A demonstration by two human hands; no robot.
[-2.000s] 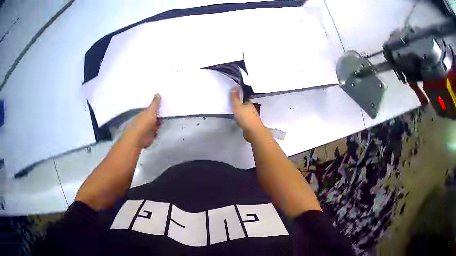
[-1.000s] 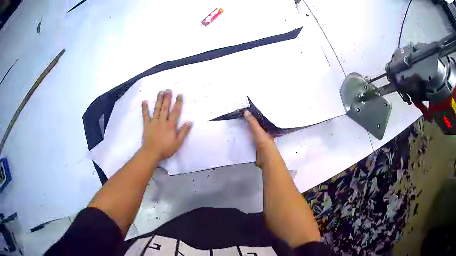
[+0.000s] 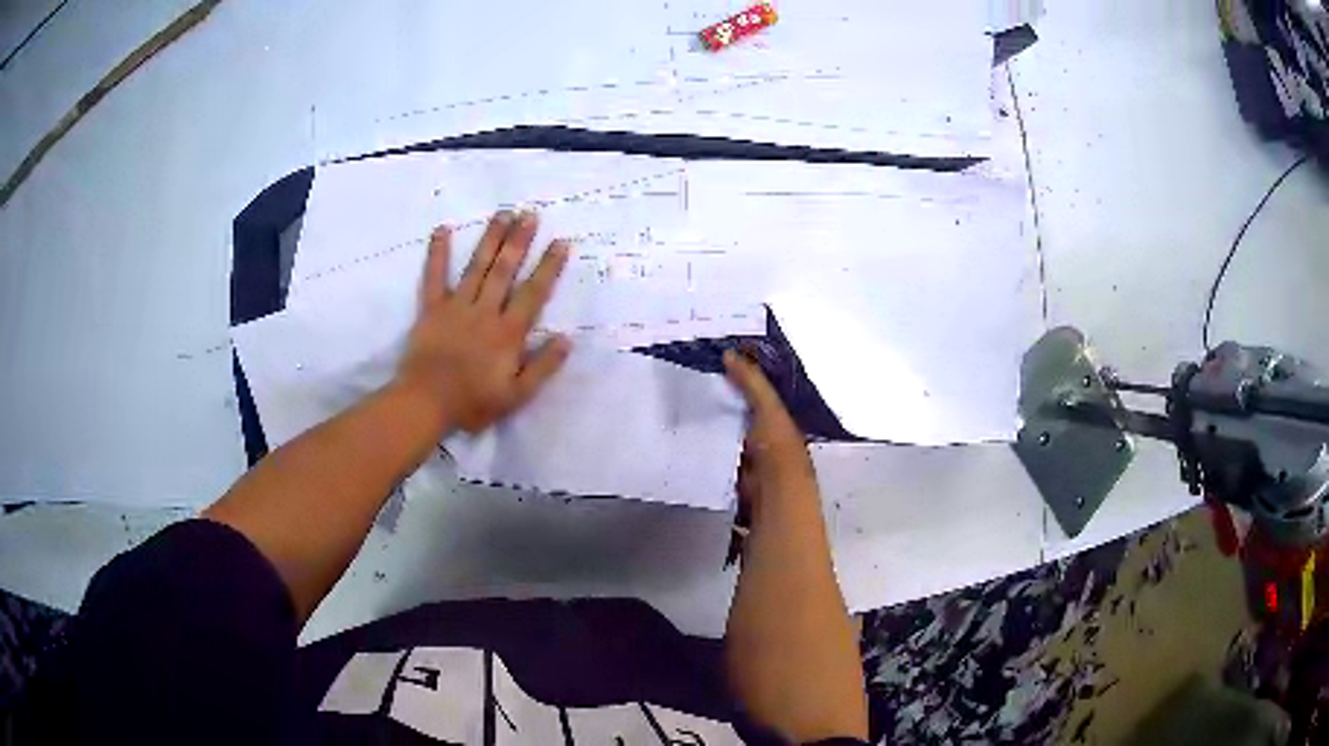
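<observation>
A paper-topped cut piece (image 3: pixel 612 423) of dark fabric lies nearest me, along the near side of the paper-covered fabric lay (image 3: pixel 875 277). Dark plies (image 3: pixel 794 379) show in a wedge-shaped gap between the two. My left hand (image 3: pixel 488 328) lies flat on the white paper, palm down, fingers spread. My right hand (image 3: pixel 768 415) is at the right end of the cut piece, its thumb side by the dark gap. Its other fingers are hidden, so its grip cannot be told.
The cutting machine (image 3: pixel 1261 437) stands at the right, its grey base plate (image 3: pixel 1076 437) beside the lay's right end. A dark offcut strip (image 3: pixel 656 143) borders the far side. A red-and-white item (image 3: pixel 739 25) lies beyond. Scraps (image 3: pixel 1006 656) litter the floor at the lower right.
My left hand has gone from the cut piece's near edge to flat on top of the paper. The piece's raised near edge has come down. My right hand stays at its right end. The view has shifted.
</observation>
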